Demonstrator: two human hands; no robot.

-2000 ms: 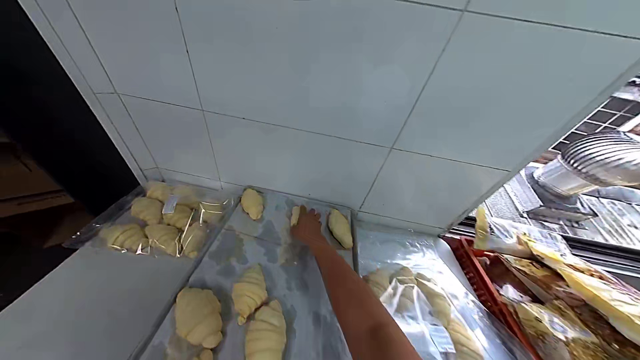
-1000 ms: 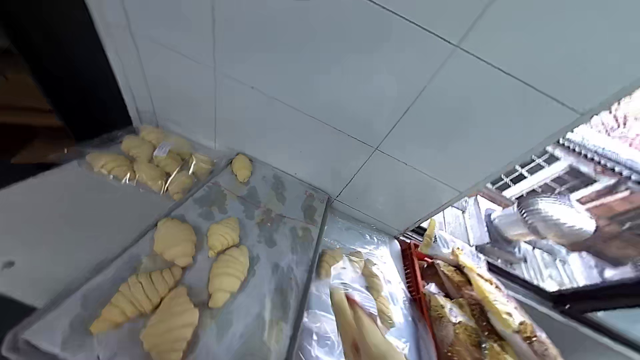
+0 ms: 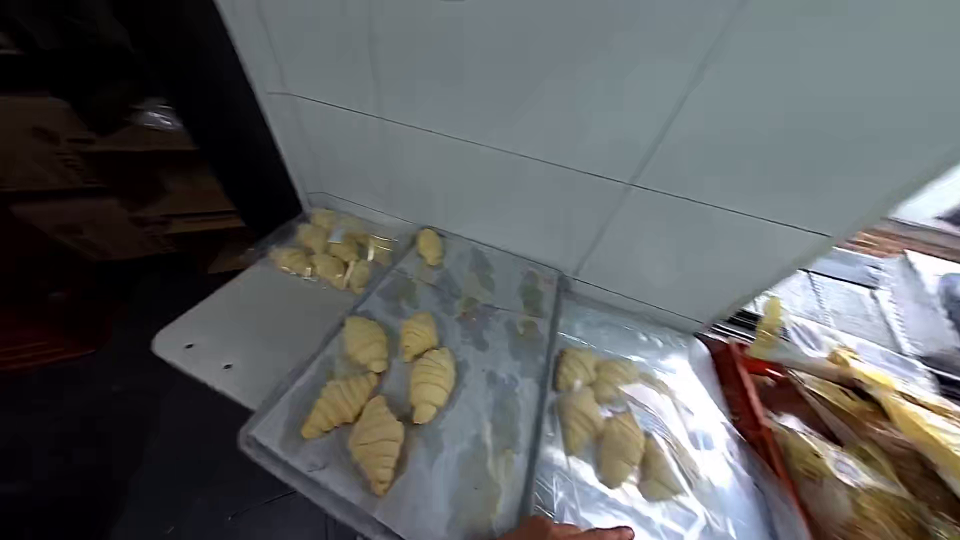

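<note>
Several unbaked croissants lie on a paper-lined metal tray (image 3: 487, 405); one croissant (image 3: 430, 246) sits alone at its far left corner, the others in a group nearer, such as the ridged croissant (image 3: 376, 444). To the right, a clear plastic bag (image 3: 675, 420) with several dough croissants inside rests on a shiny surface. Fingers of one hand (image 3: 566, 529) show at the bottom edge, by the tray's near right side and just below that bag; I take it for my right hand. Whether it holds anything is cut off by the frame. My left hand is out of view.
Another clear bag of dough pieces (image 3: 328, 267) lies at the back left on a white board (image 3: 251, 334). A tiled wall (image 3: 480, 172) rises behind. At the right stands a red plastic crate (image 3: 750, 420) with packaged goods, beside a window. Cardboard boxes (image 3: 112, 172) are at the far left.
Two croissants at the tray's far edge, seen two seconds ago, are gone from there. The hand has moved from that edge to the right-hand bag, then down to the bottom of the view.
</note>
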